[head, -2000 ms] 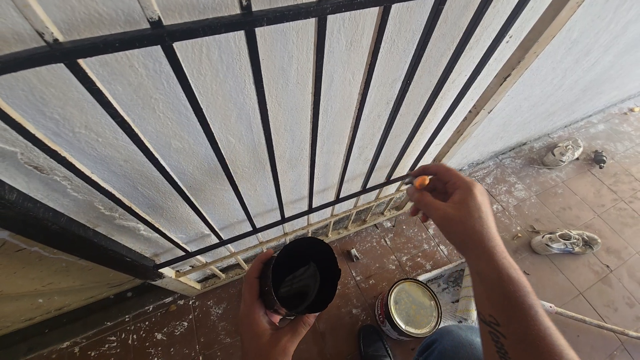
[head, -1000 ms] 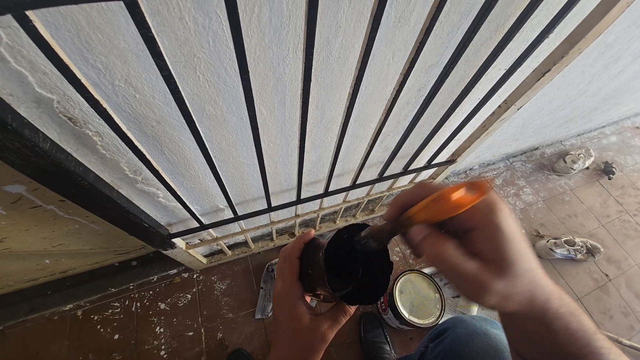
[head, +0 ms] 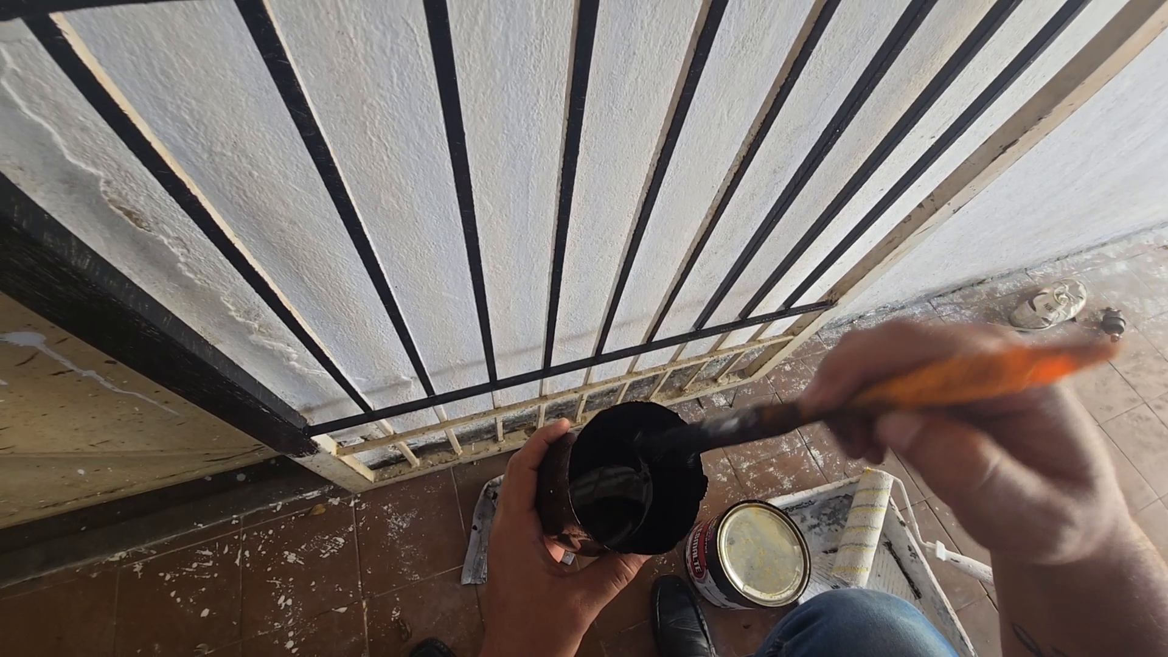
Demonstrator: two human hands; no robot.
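Observation:
My left hand grips a dark cylindrical container from its left side and below; glossy black paint lies inside. My right hand holds a paintbrush by its orange handle, slightly blurred. The brush's dark end reaches over the container's rim into its mouth, and the bristle tips are hard to make out against the black. Behind the container stands a metal grille, its upright bars and lower crossbar black. The lowest rail and short bars beneath are cream.
A closed paint can stands on the tiled floor beside a paint tray with a roller in it. My shoe is left of the can. A pale shoe lies at the right by the white wall.
My right hand has come from the grille's lower right corner to the container, with the brush end now in its mouth. Since a second ago the brush handle has swung lower toward the right.

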